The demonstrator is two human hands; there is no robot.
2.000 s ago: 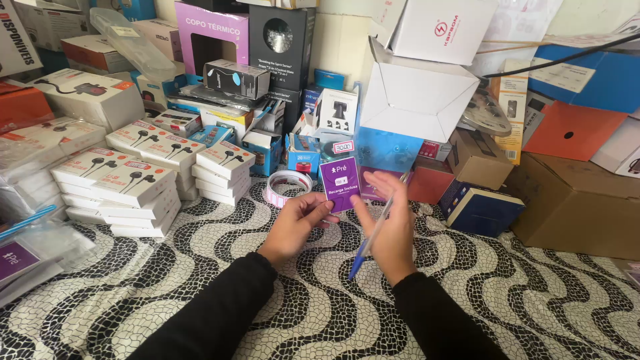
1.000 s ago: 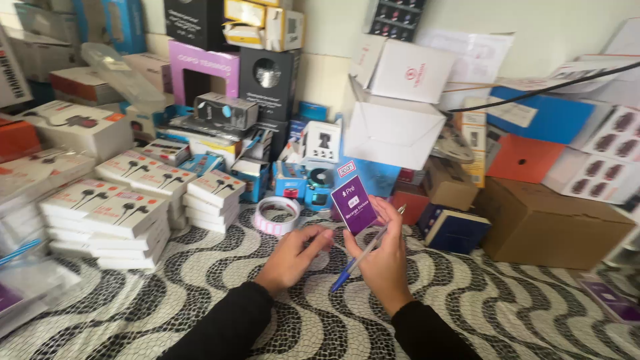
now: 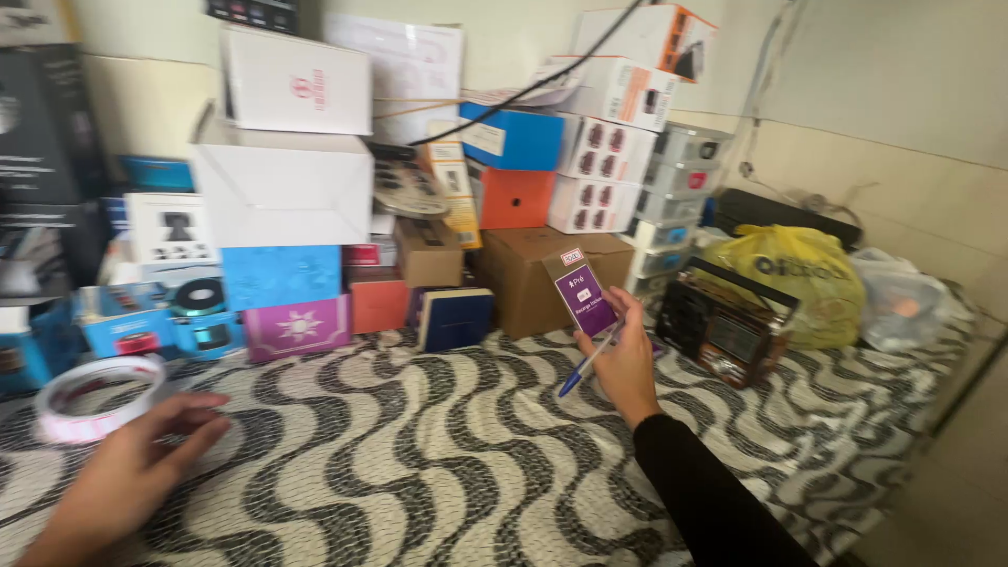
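My right hand [image 3: 628,358] holds a purple printed card [image 3: 584,301] in a clear sleeve by its lower end, tilted, with a small price sticker at its top. A blue-capped ballpoint pen [image 3: 587,367] is held in the same hand, cap pointing down to the left. At the lower left, my left hand [image 3: 138,465] is empty, blurred, its fingers apart. It is close beside a roll of tape [image 3: 98,398] that lies on the patterned cloth [image 3: 409,449].
White boxes [image 3: 283,189], a purple box [image 3: 298,327], a dark blue book [image 3: 457,319] and a cardboard box [image 3: 516,276] line the back. Farther right are clear plastic drawers [image 3: 665,209], a portable radio [image 3: 728,331] and a yellow plastic bag [image 3: 811,279]. A black cable [image 3: 543,81] hangs across.
The view has swung right. Both hands were close together at the card two seconds ago; now they are far apart, the card and pen still in my right hand.
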